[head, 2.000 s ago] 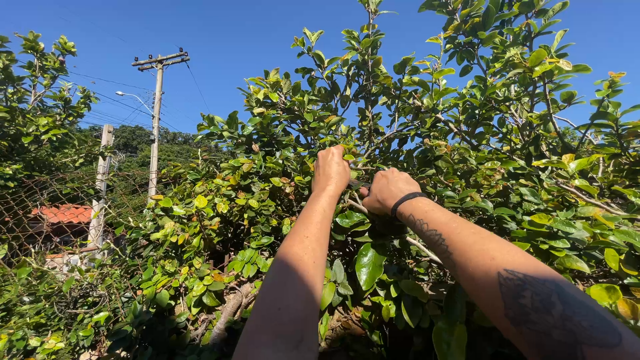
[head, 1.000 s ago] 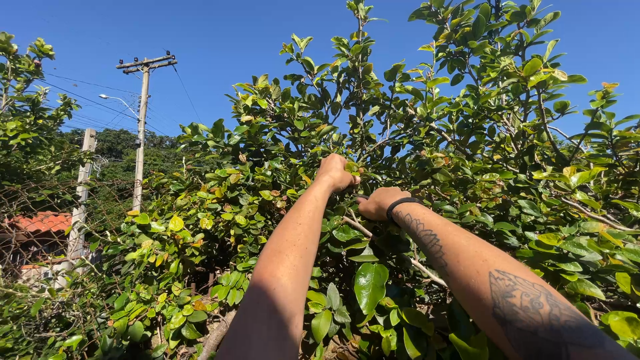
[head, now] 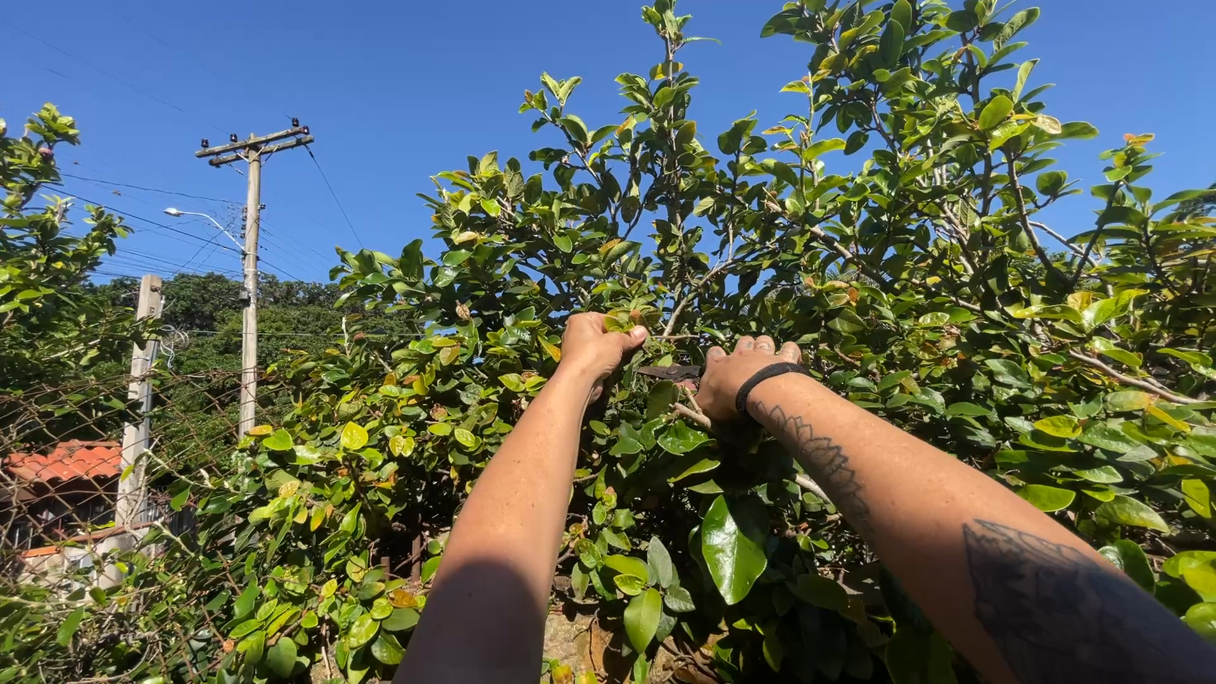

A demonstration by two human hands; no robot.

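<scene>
Both my hands are in among the leaves of a dense green shrub. My left hand is closed on a leafy shoot, its thumb pointing right. To its right my right hand, with a black band at the wrist, is curled around a tool, probably pruning shears. The tool's dark blade points left toward my left hand, and a bit of red shows beside my fingers. The rest of the tool is hidden by my right hand and the foliage. A cut-looking branch stub lies just below the blade.
Woody branches spread on the right, and tall shoots rise above my hands. At left are a rusty chain-link fence, a concrete post and a red tiled roof. A utility pole with wires stands farther back.
My hands are a little farther apart than one second ago, and the dark blade now shows between them. The left hand stays closed at the foliage.
</scene>
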